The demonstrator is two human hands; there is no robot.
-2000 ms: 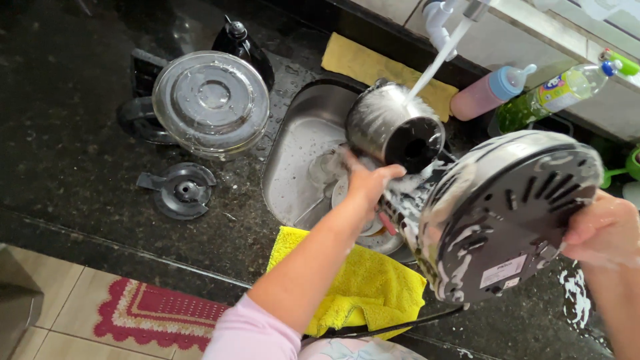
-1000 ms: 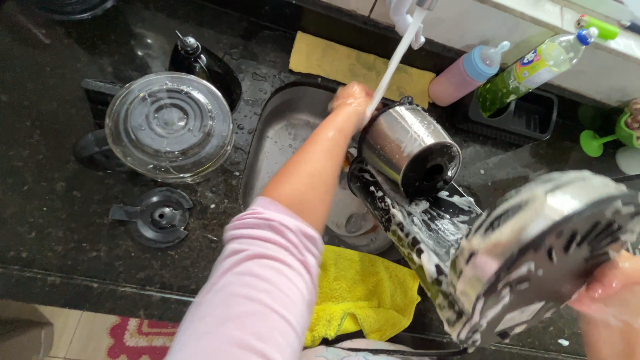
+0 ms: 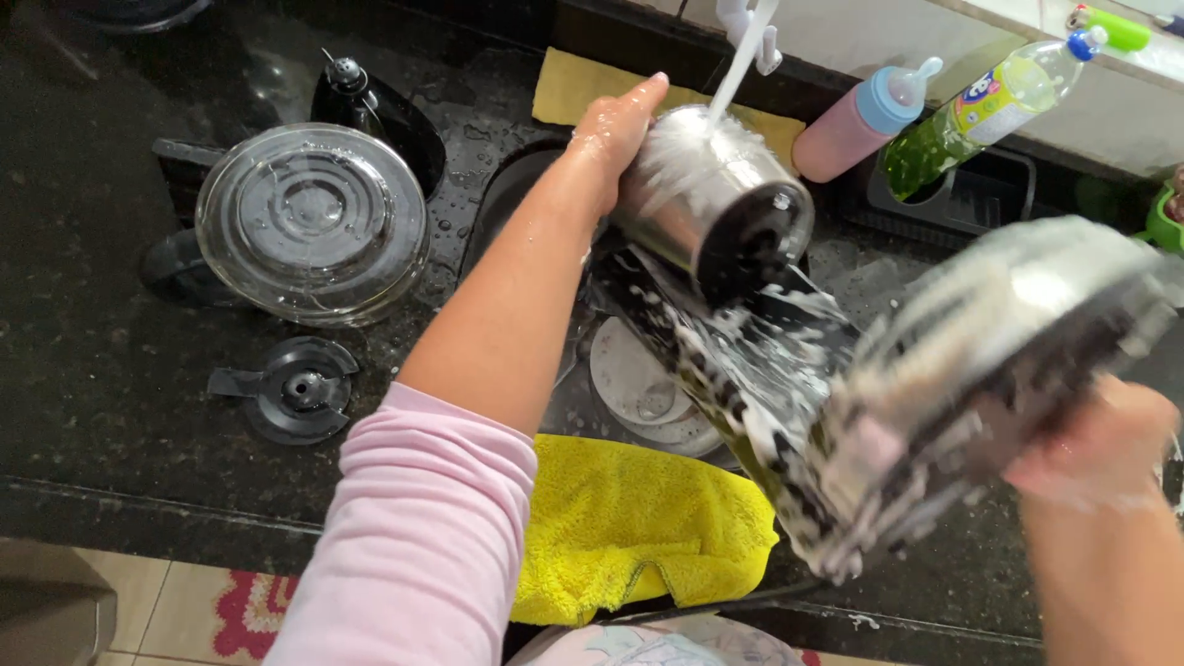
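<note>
A soapy coffee maker body point(image 3: 740, 370), black with a stainless steel section, lies tilted over the sink point(image 3: 578, 407). My right hand point(image 3: 1101, 444) grips its round base, blurred, at the right. My left hand point(image 3: 620, 134) lies against the upper left of the metal cylinder point(image 3: 684, 185), its thumb pointing up; whether it grips is unclear. Tap water point(image 3: 743, 63) strikes the cylinder. White foam covers the black column and the base. To the left stand a wet glass carafe point(image 3: 313, 217), seen from its round glass bottom, and a black plastic lid point(image 3: 301, 390).
A yellow microfibre cloth point(image 3: 647, 527) hangs over the front sink edge. Behind lie a flat yellow cloth point(image 3: 573, 88), a pink baby bottle point(image 3: 856, 120) and a green dish-soap bottle point(image 3: 980, 111). A black dispenser bottle point(image 3: 370, 111) stands behind the carafe. A white dish point(image 3: 638, 370) sits in the sink.
My left hand has moved from the lower left side of the metal cylinder to its upper end beside the water stream. The coffee maker's base has swung, with my right hand still on it.
</note>
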